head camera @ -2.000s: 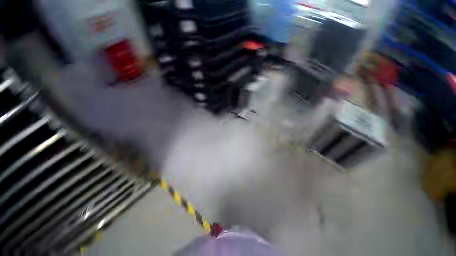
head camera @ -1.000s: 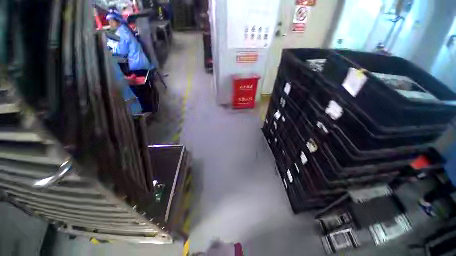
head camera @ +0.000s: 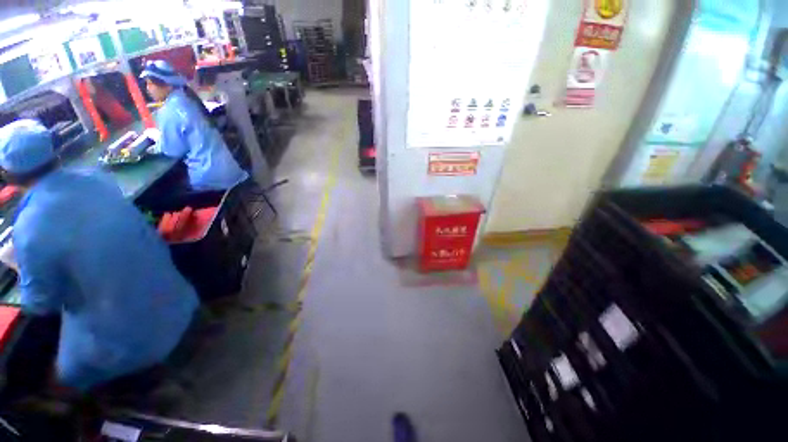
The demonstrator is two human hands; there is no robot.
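Neither of my hands is in the picture. Nearest in front of me on the right is a tall stack of black totes [head camera: 553,341] with white labels on its side. The top tote holds red, white and green items that are too unclear to name. A dark shoe tip [head camera: 403,426] shows at the bottom edge, on the grey floor.
Two people in blue smocks, one near [head camera: 104,259] and one farther [head camera: 197,142], sit at a green bench [head camera: 142,177] on the left. A black tote [head camera: 226,250] with red items stands beside them. A red bin [head camera: 449,235] stands against the wall, beside a door [head camera: 575,164]. Yellow lines mark the floor.
The view has moved forward along the aisle. The slatted rack on the left has left the picture, the seated people now show, and the red bin and tote stack look nearer.
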